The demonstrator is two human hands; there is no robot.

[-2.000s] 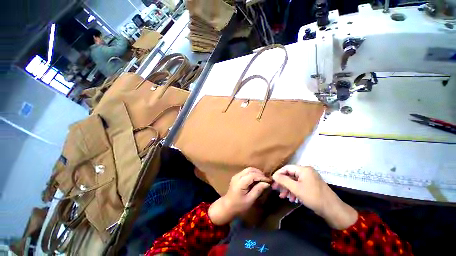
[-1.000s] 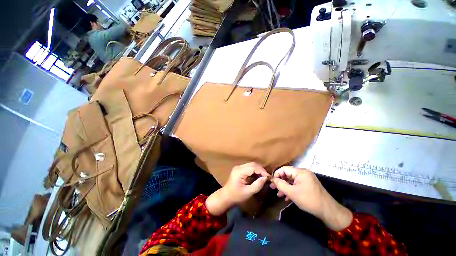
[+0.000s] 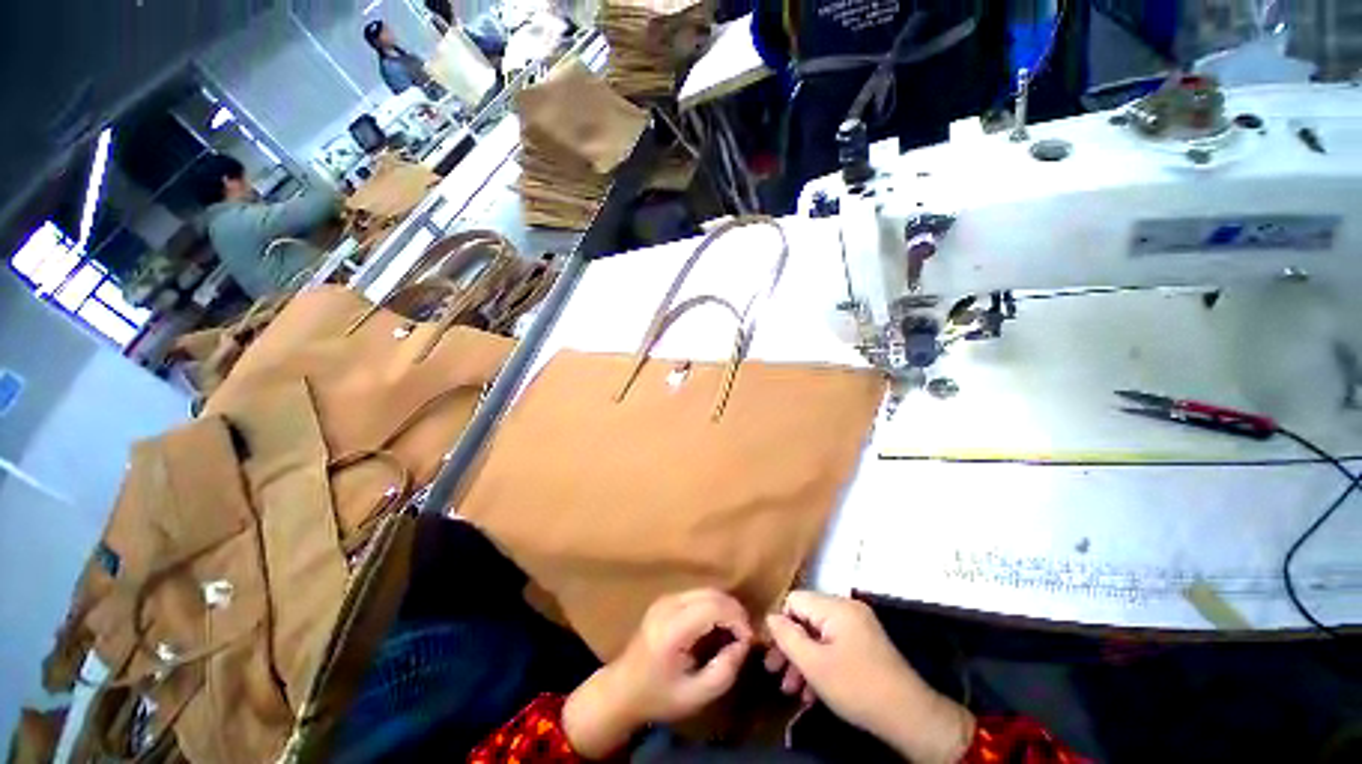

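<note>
A tan bag body panel (image 3: pixel 672 485) lies on the white table, its near end hanging over the front edge. Two thin brown handles (image 3: pixel 728 224) extend from its far edge, with a small silvery clasp (image 3: pixel 677 375) between them. The panel's far right corner is at the presser foot (image 3: pixel 905 351). My left hand (image 3: pixel 675 657) and my right hand (image 3: pixel 844 657) meet at the panel's near edge, fingertips pinching it. The exact bit pinched is small and partly hidden by the fingers.
The white sewing machine (image 3: pixel 1090 202) stands at the right. Red-and-black snips (image 3: pixel 1202 414) lie on its bed. Tan bags (image 3: pixel 194 552) are heaped at the left behind a dark table edge. Stacked cut pieces (image 3: pixel 575 149) lie on the far bench. People (image 3: pixel 262 224) are in the background.
The view has shifted, so the table and panel sit lower and further left, and more background shows. Both hands remain together at the panel's near edge.
</note>
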